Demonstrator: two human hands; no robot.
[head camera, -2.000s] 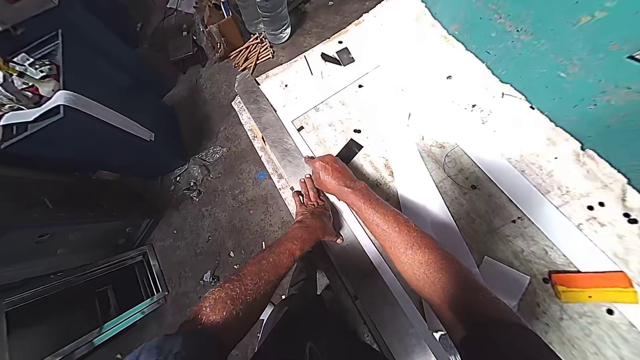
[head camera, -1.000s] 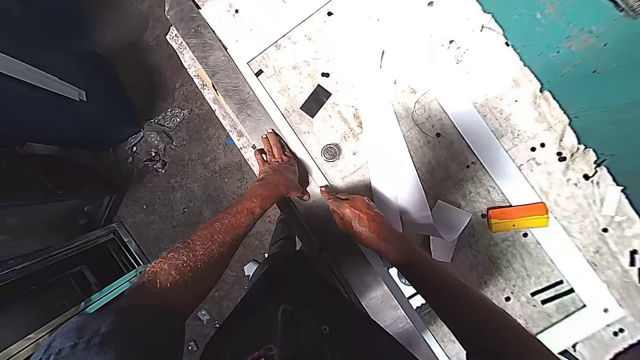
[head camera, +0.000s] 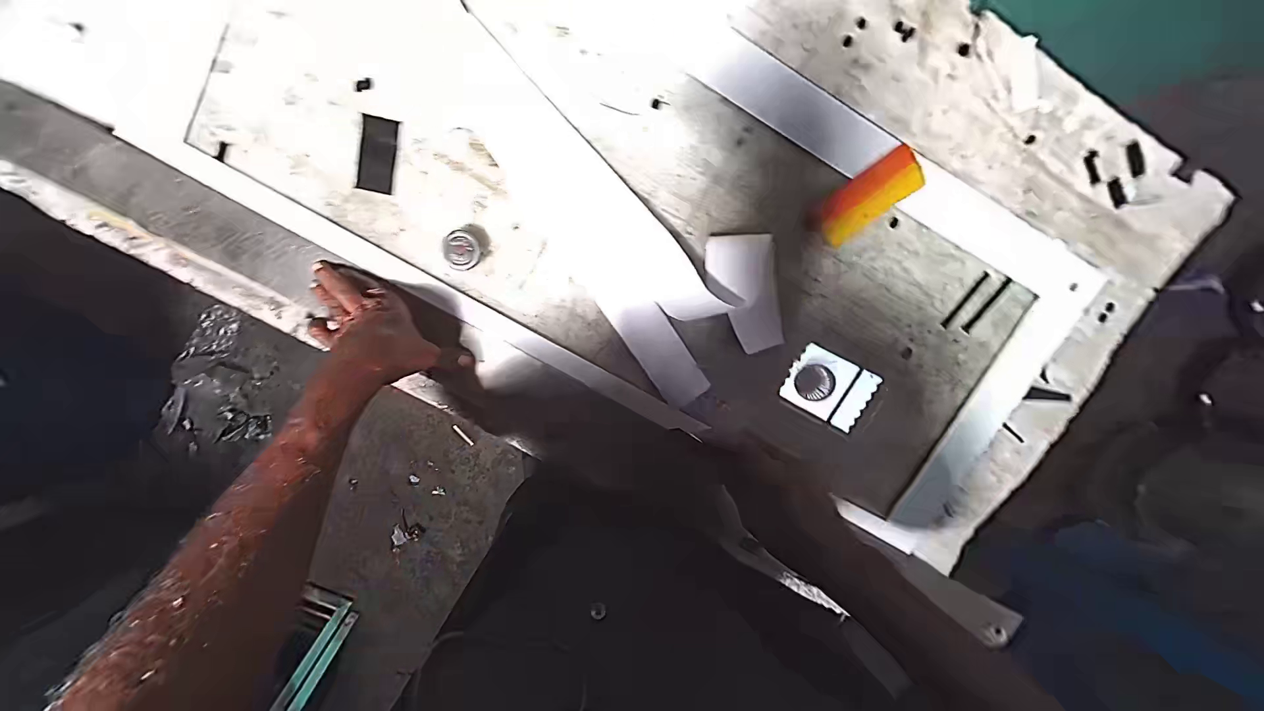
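Observation:
My left hand (head camera: 370, 326) lies with spread fingers on a long metal strip (head camera: 168, 183) along the near edge of the white, worn work board (head camera: 553, 286). In deep shadow further right, my right hand (head camera: 726, 459) is near the same strip; its fingers and any hold are too dark to make out. Beyond my left hand are a small round metal piece (head camera: 462, 248) and a black rectangle (head camera: 377, 154). Curled white strip pieces (head camera: 743, 286) lie mid-board. An orange and yellow block (head camera: 871, 196) rests partly on a white frame strip (head camera: 987, 227).
A white packet with a scalloped edge (head camera: 851, 395) bears a round ribbed piece (head camera: 815, 382). Two thin dark strips (head camera: 976, 300) lie inside the frame's corner. Crumpled clear plastic (head camera: 219, 380) and scraps are on the floor, left of my body. A green-edged frame (head camera: 321, 647) stands low at left.
My right hand, near my left on the strip before, has moved right along it, away from my left hand. The view has turned and shifted toward the board's right end.

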